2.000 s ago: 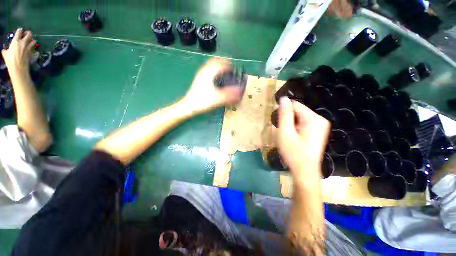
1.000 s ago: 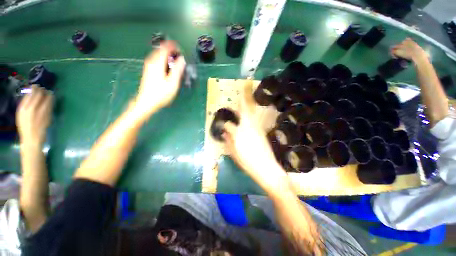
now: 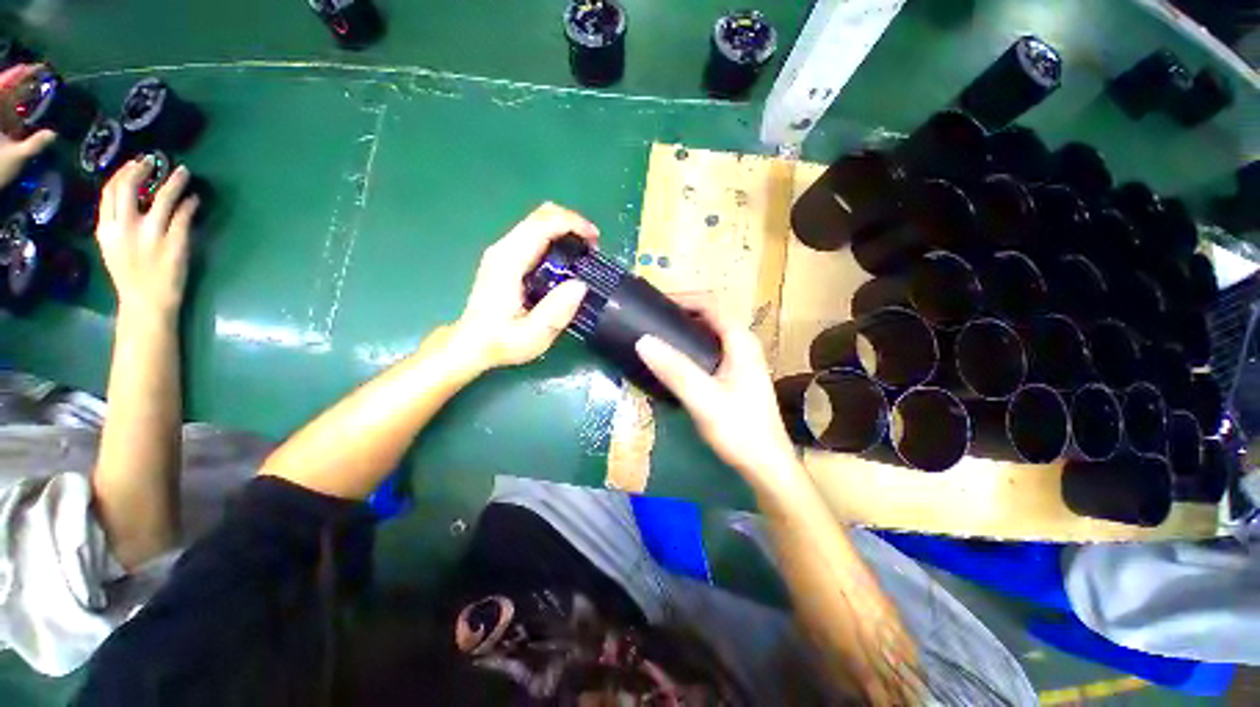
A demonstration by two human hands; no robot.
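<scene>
My left hand [image 3: 528, 287] grips the inner unit [image 3: 564, 271], whose shiny, ribbed end points up and left. My right hand [image 3: 712, 387] holds the smooth black outer sleeve [image 3: 650, 332] at its lower right end. The inner unit and sleeve are in line and touching, with the ribbed part of the unit partly showing outside the sleeve. They are tilted above the green bench [image 3: 415, 249], by the left edge of the cardboard sheet [image 3: 712, 207]. Rows of open sleeves [image 3: 992, 356] stand on the cardboard to the right. One sleeve [image 3: 1117, 489] lies on its side near the front edge.
Inner units stand beyond the far seam, two of them [image 3: 596, 39] [image 3: 742, 53] left of the pale perforated upright [image 3: 826, 69]. Another unit [image 3: 1020, 80] is right of it. A neighbour's hand [image 3: 145, 235] touches units at left. Blue stools [image 3: 670, 536] are below the bench.
My hands have come together from apart. My left hand has moved back from the far units with an inner unit. My right hand's sleeve is now lifted and joined with it.
</scene>
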